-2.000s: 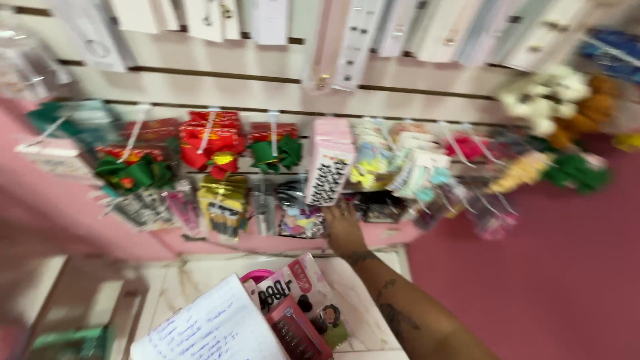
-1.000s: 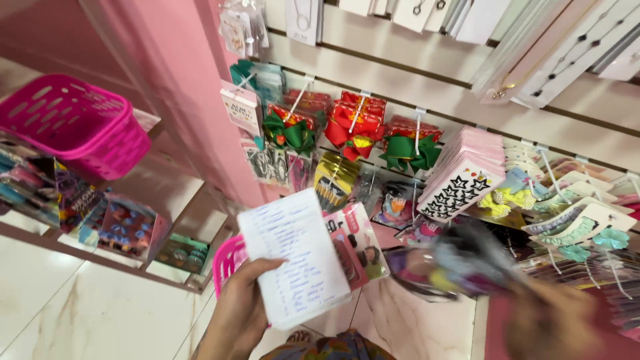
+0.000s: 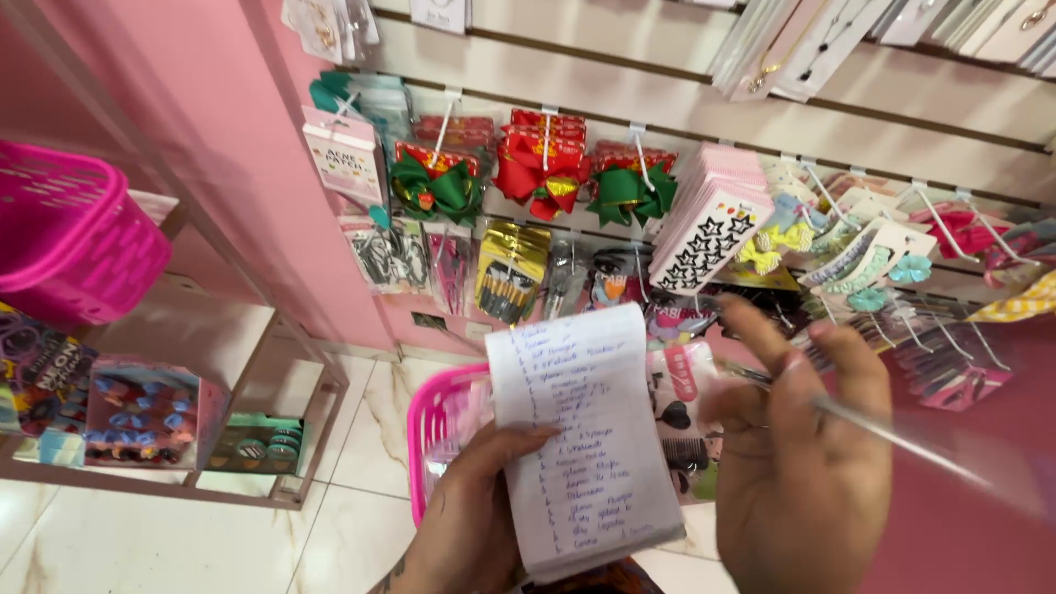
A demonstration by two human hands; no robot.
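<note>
A small paper notepad (image 3: 582, 445) with a handwritten list is gripped by my left hand (image 3: 495, 487), the thumb across its page. To its right, my right hand (image 3: 800, 445) is raised and blurred, holding a clear ballpoint pen (image 3: 899, 445) whose tip points toward the notepad. A pink plastic basket (image 3: 421, 433) is partly hidden behind the notepad and my left hand. Beside the notepad, a packaged comb set (image 3: 685, 421) shows between both hands; what supports it is hidden.
Christmas hair bows (image 3: 544, 173), makeup brush packs (image 3: 511, 276) and star-patterned cards (image 3: 709, 235) hang from the slatted wall (image 3: 660, 91). A stack of pink baskets (image 3: 74, 239) stands on the left shelf unit, above boxed goods (image 3: 144, 412). White tiled floor (image 3: 181, 528) lies below.
My right hand has left the hanging packages and no longer holds the dark package seen one second ago; it now holds a pen near the notepad. The view has shifted left since two seconds ago.
</note>
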